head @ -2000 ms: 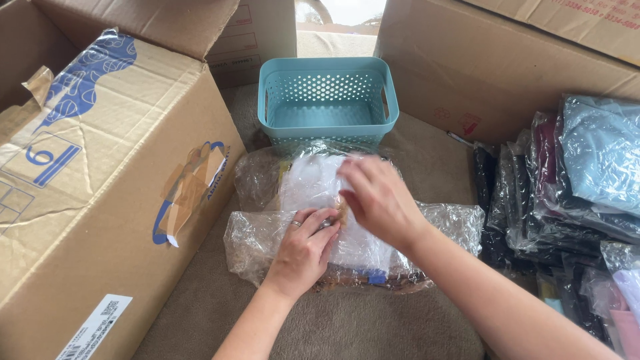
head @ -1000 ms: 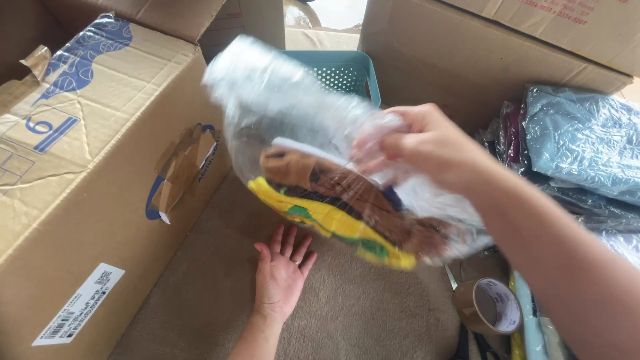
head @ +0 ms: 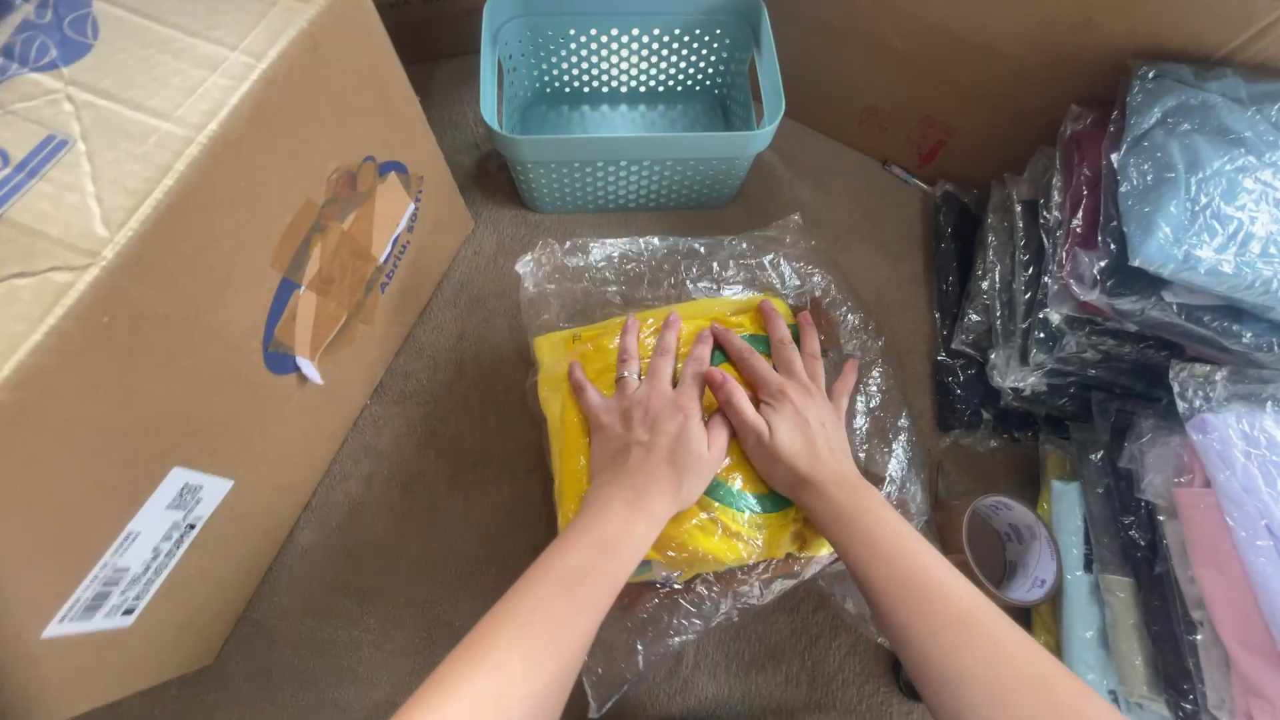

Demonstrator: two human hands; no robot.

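A folded yellow garment with green curved parts lies inside a clear plastic bag on the brown carpet-like surface. My left hand, with a ring on one finger, rests flat on it with fingers spread. Beside it my right hand also lies flat on the bagged garment, its fingers apart. The two hands nearly touch at the thumbs and index fingers. Neither hand grips anything. The clear bag spreads out past the garment on all sides, crinkled.
A teal perforated plastic basket stands just beyond the bag. A large cardboard box fills the left side. At the right are stacked bagged garments, upright folded bagged clothes and a roll of tape.
The bagged garment, lifted and tilted in my right hand one second ago, now lies flat with its yellow side up. My right hand has let go, and both hands have come down onto it.
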